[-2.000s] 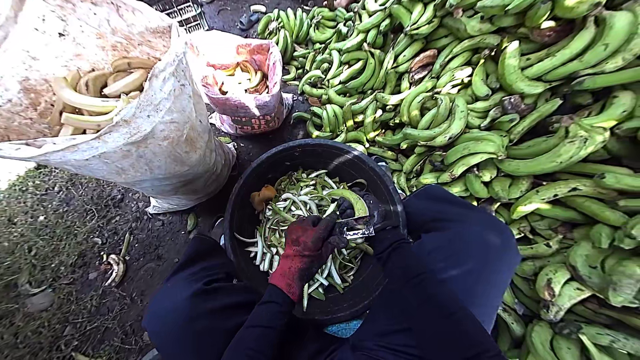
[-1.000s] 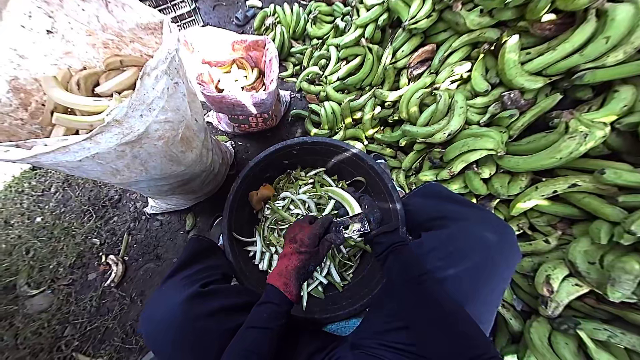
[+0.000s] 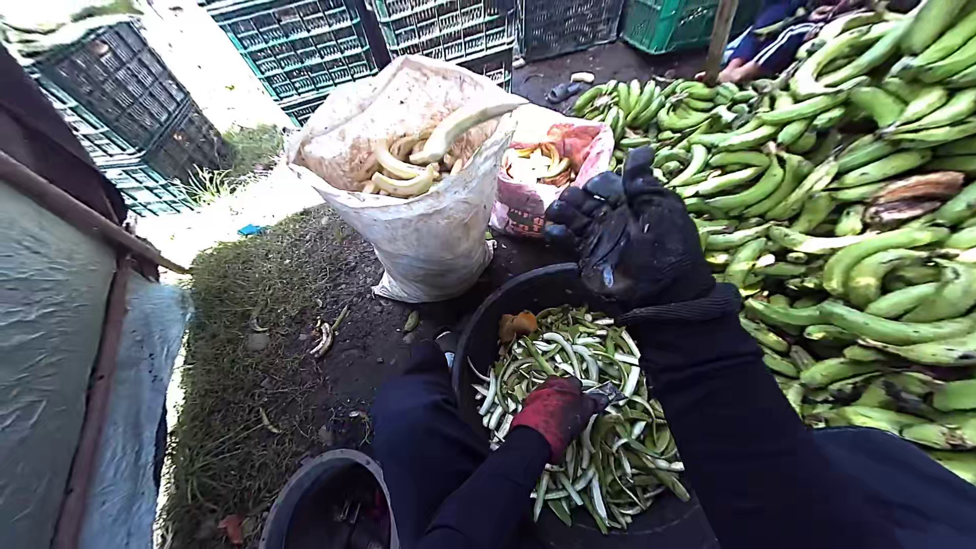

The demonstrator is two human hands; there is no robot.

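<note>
My left hand (image 3: 559, 415), in a red and dark glove, is low over the black tub (image 3: 499, 293), closed around a small metal tool (image 3: 608, 393), probably a peeler. Green and white peel strips (image 3: 587, 473) lie beneath it. My right hand (image 3: 629, 229), in a black glove, is raised above the tub's far rim, palm showing and fingers apart, with nothing in it. To its left, a pale peeled plantain (image 3: 465, 130) is at the mouth of the white woven sack (image 3: 435, 236), over other peeled ones (image 3: 404, 175); whether it rests on them I cannot tell.
Green plantains (image 3: 877, 305) are heaped on the right. A pink and white sack (image 3: 518, 206) stands behind the tub. Plastic crates (image 3: 305, 46) line the back and far left (image 3: 114, 84). A bucket (image 3: 343, 457) is at lower left. Part of another person (image 3: 770, 42) shows at top right.
My right hand has left the tub and the plantain piece held there, rising toward the sacks, and is now empty. A long peeled plantain now shows at the white sack's mouth. The view has swung left and up.
</note>
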